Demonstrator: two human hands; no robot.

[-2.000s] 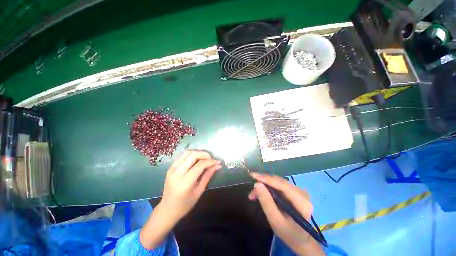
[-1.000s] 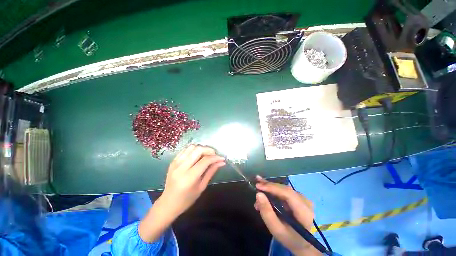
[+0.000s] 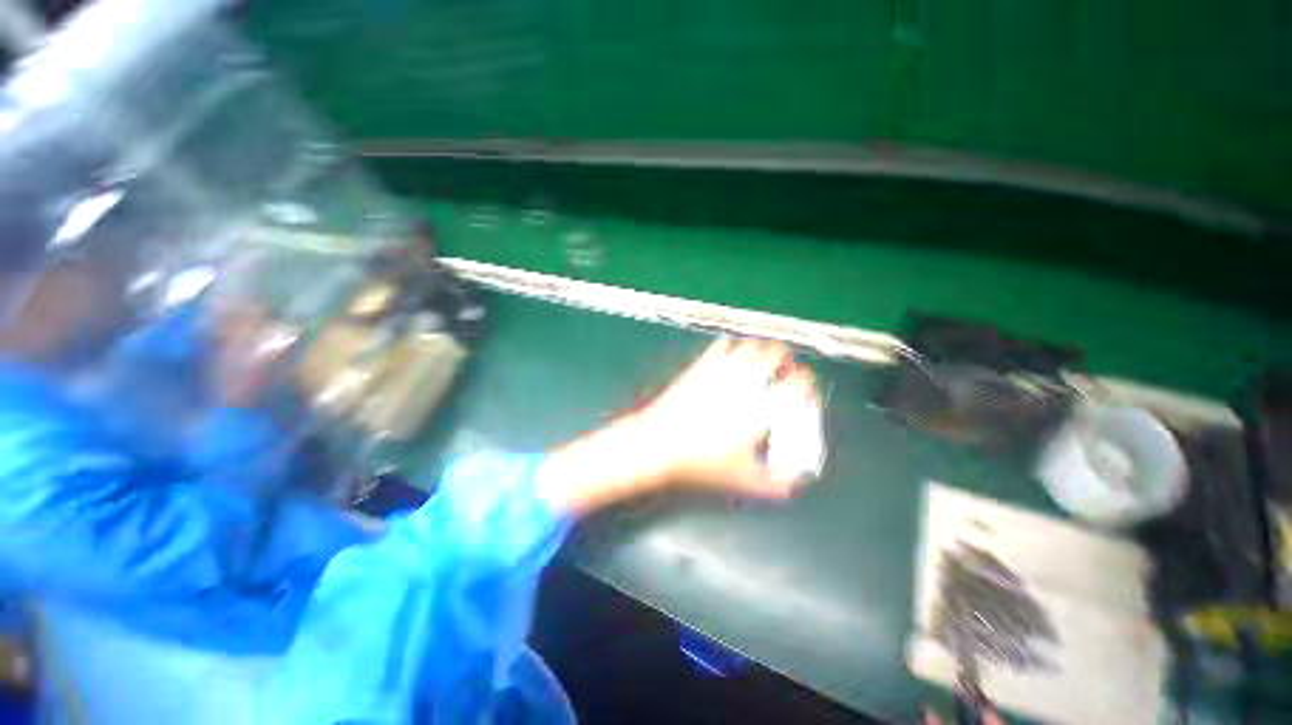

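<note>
The frame is blurred. My left hand (image 3: 716,425) is over the middle of the dark green bench top, its fingers bent; a washed-out white patch shows at the fingers, and I cannot tell whether it is a held part or glare. Fingertips of my right hand (image 3: 966,714) show at the bottom edge by the pale board, the rest cut off; the soldering iron cannot be made out. Dark slivers (image 3: 992,606) lie on the pale board (image 3: 1112,581). The red-brown pile is not visible.
The white tub (image 3: 1114,465) stands behind the board, with the black fan (image 3: 978,383) left of it. The whitish rail (image 3: 609,298) runs behind the bench top. A person in a blue sleeve (image 3: 114,496) and a blurred, see-through sheet-like thing (image 3: 184,170) are at the left.
The view has swung left, so the bench things sit farther right and lower. My left hand has moved away from my right hand and the iron tip. The person at the left shows much more.
</note>
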